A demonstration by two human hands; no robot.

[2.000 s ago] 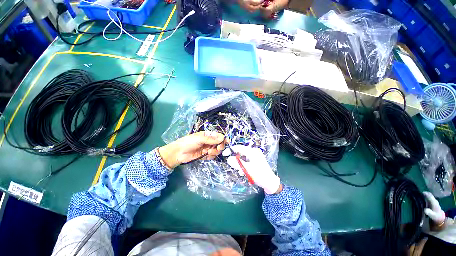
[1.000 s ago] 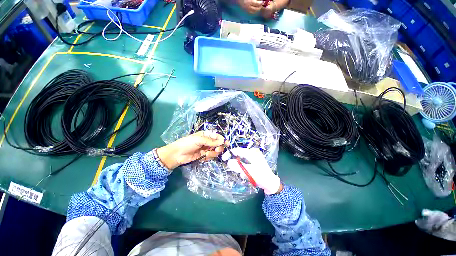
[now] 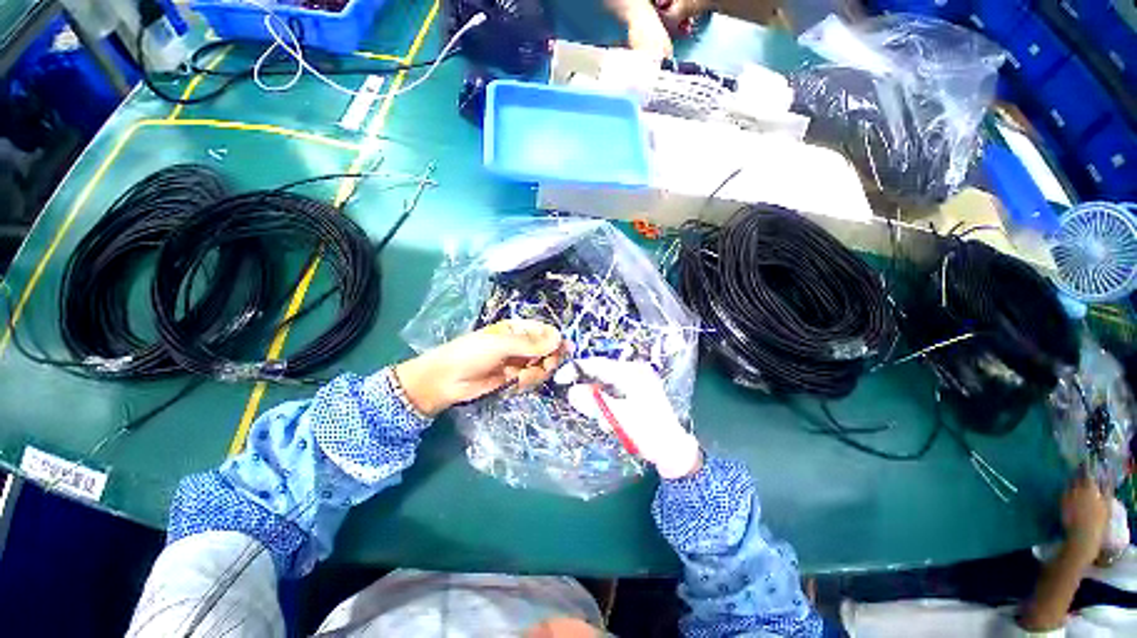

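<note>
My bare left hand [image 3: 493,361] holds a thin dark cable end in its fingertips over the open clear plastic bag [image 3: 530,459]. My gloved right hand [image 3: 636,405] is closed on a small red-handled tool [image 3: 616,421], close to the left fingertips. The tool's jaws and the cable tip are too small to tell apart. Short white, blue and silvery wire scraps [image 3: 580,305] fill the bag beneath both hands.
Coiled black cables lie at left [image 3: 268,287] and right [image 3: 786,299]. A blue tray [image 3: 567,135] and long white carton [image 3: 748,181] lie beyond the bag. A small fan [image 3: 1095,252] stands far right. Another person's hand [image 3: 1087,517] is at lower right, another [image 3: 645,28] at top.
The lowest coil at far right left the frame's lower corner. Another person's arm now reaches in at lower right, and the right-hand cables there have shifted. My hands stay nearly in place.
</note>
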